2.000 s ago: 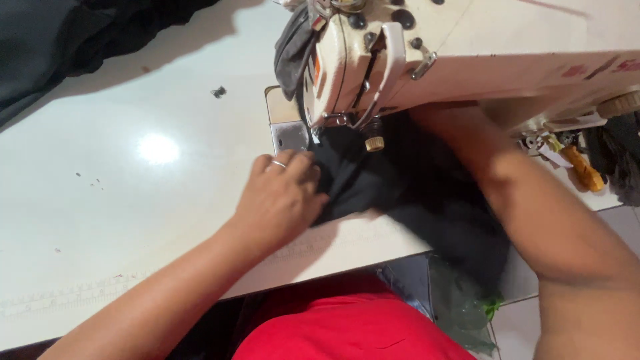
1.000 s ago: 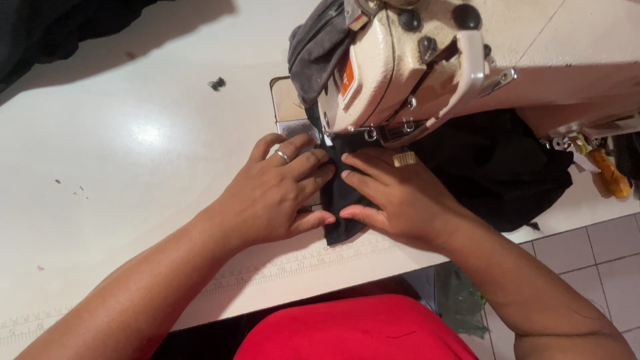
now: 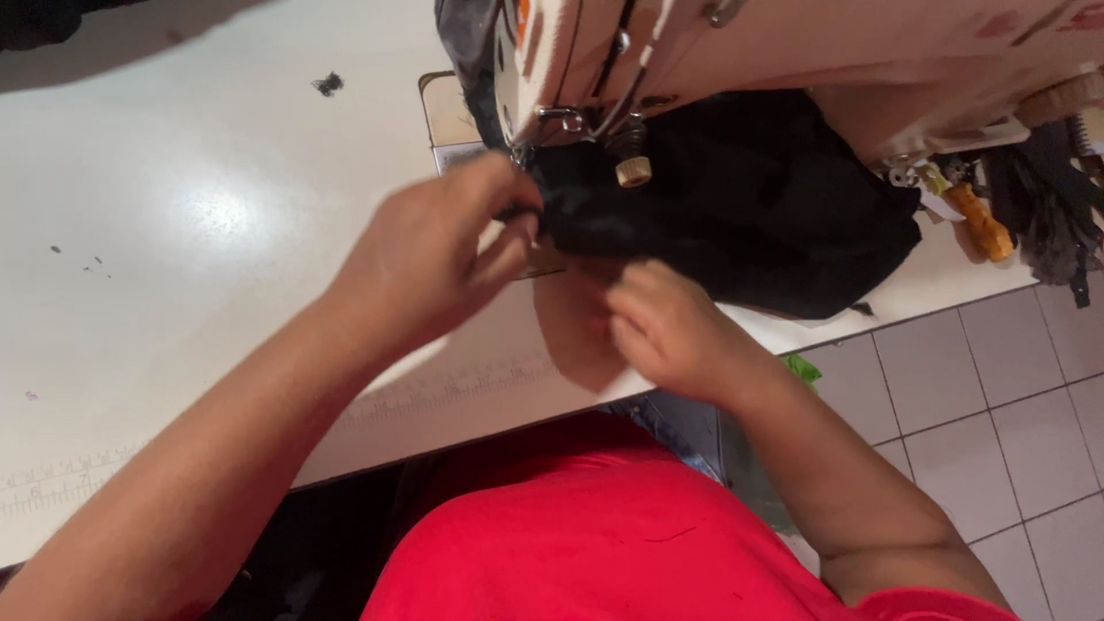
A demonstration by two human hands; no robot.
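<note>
A cream sewing machine (image 3: 776, 52) reaches over the white table at the upper right. Black fabric (image 3: 733, 207) lies under its head and spreads to the right. My left hand (image 3: 440, 233) pinches the edge of this fabric between thumb and fingers, just in front of the needle area, and hides part of the metal plate (image 3: 453, 112). Nearer the table's front edge, my right hand (image 3: 664, 328) is blurred with its fingers curled, below the fabric; whether anything is in it cannot be told.
A printed ruler scale (image 3: 448, 384) runs along the front of the table. Dark fabric (image 3: 34, 21) sits at the upper left, a small tangle of black thread (image 3: 328, 84) on the tabletop. An orange-handled tool (image 3: 979, 220) and dark cloth strips (image 3: 1044, 207) are at the right.
My right hand has drawn away from the fabric by the needle, toward the table's front edge. My left hand has lifted from lying flat and now pinches the fabric edge.
</note>
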